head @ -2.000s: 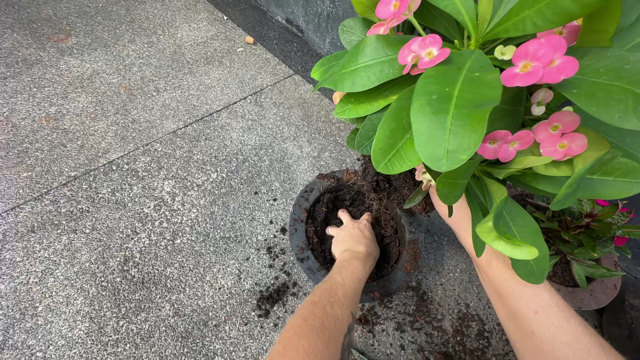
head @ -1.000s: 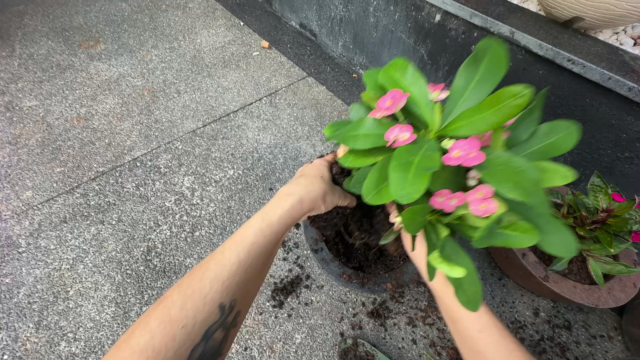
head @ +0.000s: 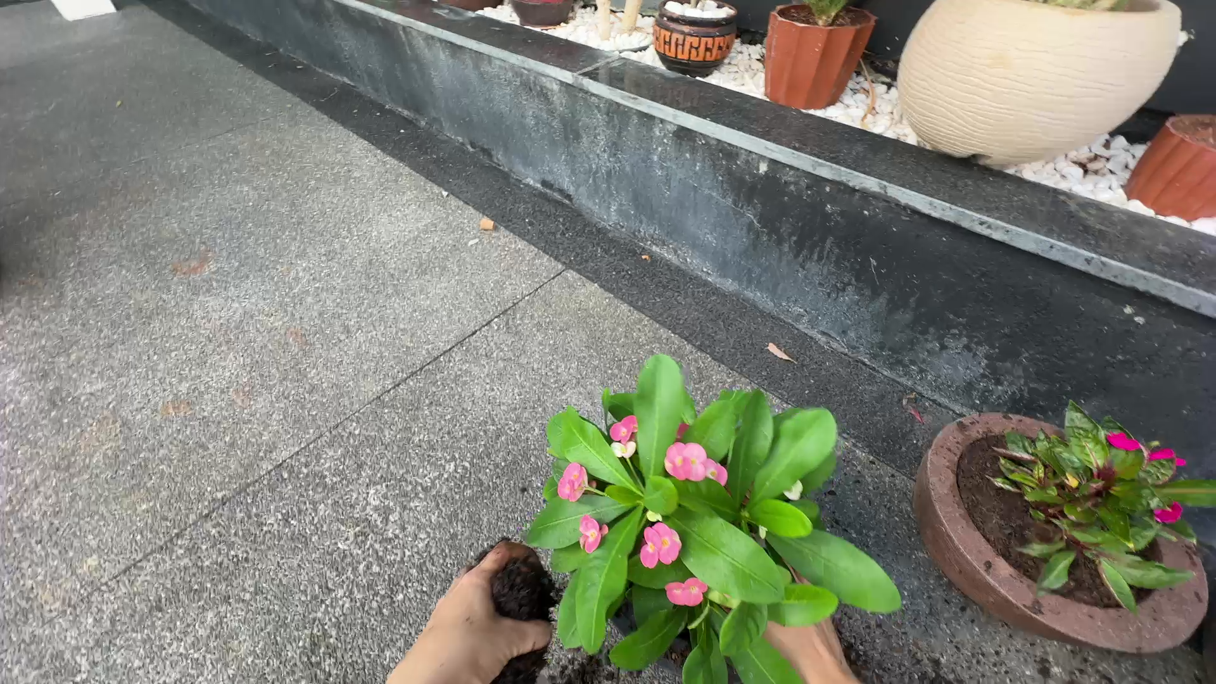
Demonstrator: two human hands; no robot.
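Observation:
A crown of thorns plant with broad green leaves and pink flowers stands at the lower middle, over its pot, which the leaves almost wholly hide. Left of the leaves, my left hand curves around a clump of dark soil, its fingers partly out of sight behind it. My right hand reaches under the leaves on the plant's right side; its fingers are hidden, so what it touches does not show. Loose soil lies low in the view around the plant.
A round brown pot with a magenta-flowered plant sits at right. Behind runs a low dark wall; beyond it, terracotta pots, a patterned pot and a large cream pot stand on white pebbles.
The plant now stands upright over the pot, where it leaned to the right before. My left hand, inside the pot two seconds ago, is now at its left side with soil. The view has tipped up.

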